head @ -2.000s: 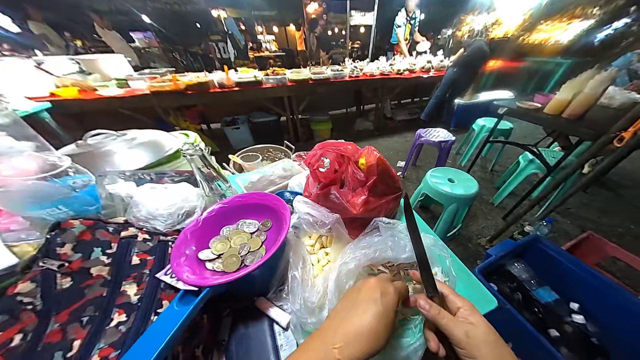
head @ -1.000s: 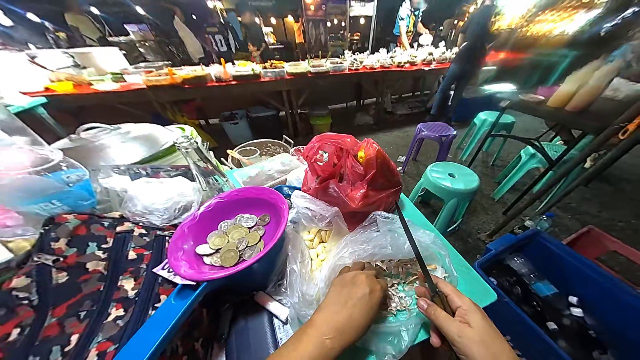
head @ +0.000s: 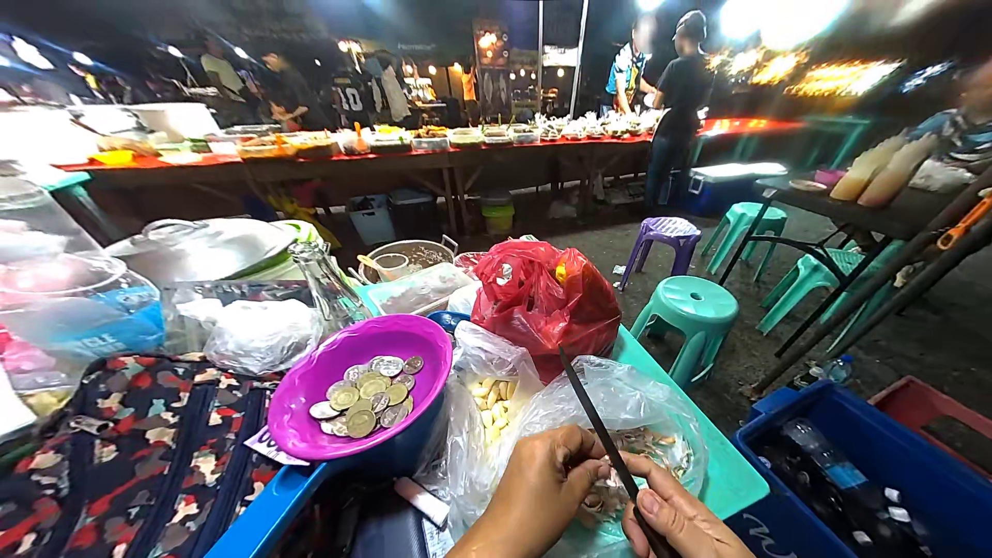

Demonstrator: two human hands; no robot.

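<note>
My right hand (head: 670, 504) holds a dark-bladed knife (head: 597, 422), its tip pointing up and away. My left hand (head: 554, 480) is beside the blade with thumb and fingers pinched together on something small, probably a garlic clove; the piece is mostly hidden. Both hands are over an open clear plastic bag (head: 628, 395) holding papery peelings (head: 659, 449). Left of it, another clear bag holds peeled garlic cloves (head: 494, 403). A red plastic bag (head: 542, 298) stands behind them. Further left, a purple plastic bowl (head: 310, 387) with coins (head: 372, 391) sits on a blue dipper (head: 267, 504).
A camouflage bag (head: 147, 449), a glass bottle (head: 322, 283) and a lidded metal pot (head: 201, 248) are at left. Green stools (head: 690, 310) and a blue crate of bottles (head: 775, 411) stand at right. Two people are by the long food table (head: 434, 159) behind.
My left hand was down in the bag of peelings one second ago; now it is raised next to the knife, fingers pinched. The right hand keeps hold of the knife.
</note>
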